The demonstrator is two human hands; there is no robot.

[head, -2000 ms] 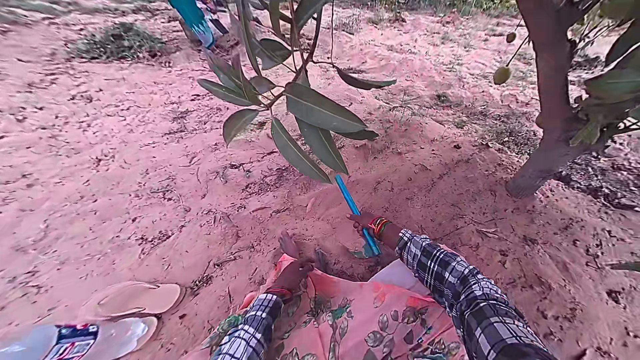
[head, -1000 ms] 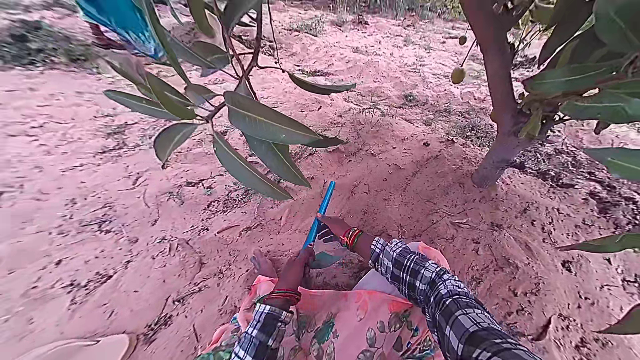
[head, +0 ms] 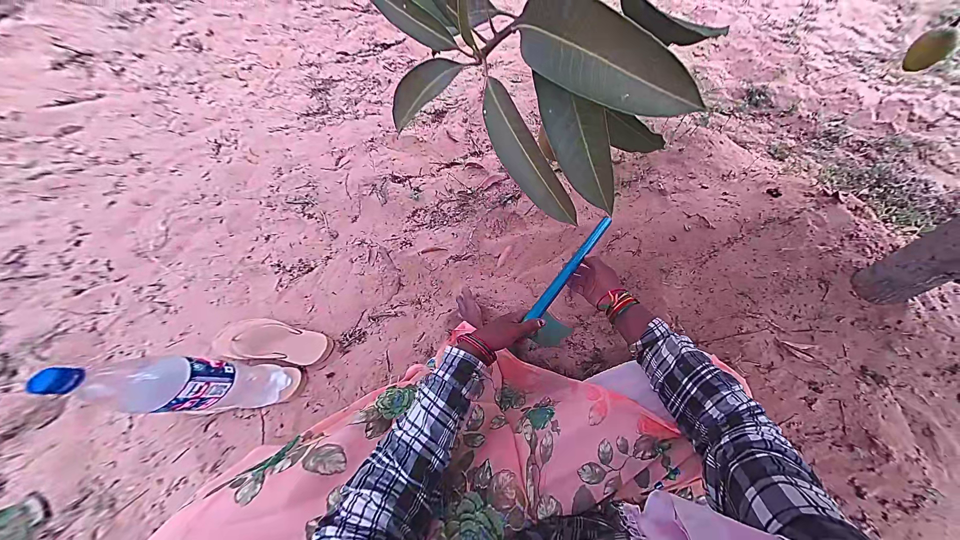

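Note:
A slim blue rod-like handle (head: 568, 271) slants up and right in front of my lap. My left hand (head: 508, 330) is closed around its lower end. My right hand (head: 595, 281) is just right of the handle, fingers curled near its middle; whether they touch it cannot be told. Beside the lower end lies a flat green piece (head: 553, 330), its kind unclear. A bare foot (head: 470, 307) shows to the left of my left hand. Pink floral cloth (head: 555, 427) covers my lap, and checked sleeves cover both arms.
Leafy branches (head: 600, 67) hang above and beyond my hands. A tree trunk (head: 907, 262) rises at the right, with a green fruit (head: 930, 49) above it. On the sandy soil at the left lie a plastic bottle with a blue cap (head: 165, 384) and a pair of flip-flops (head: 274, 341).
My right hand, on the blue handle two seconds ago, is now at its right side, and my left hand has come onto the lower end. The view has swung left and down since one second ago.

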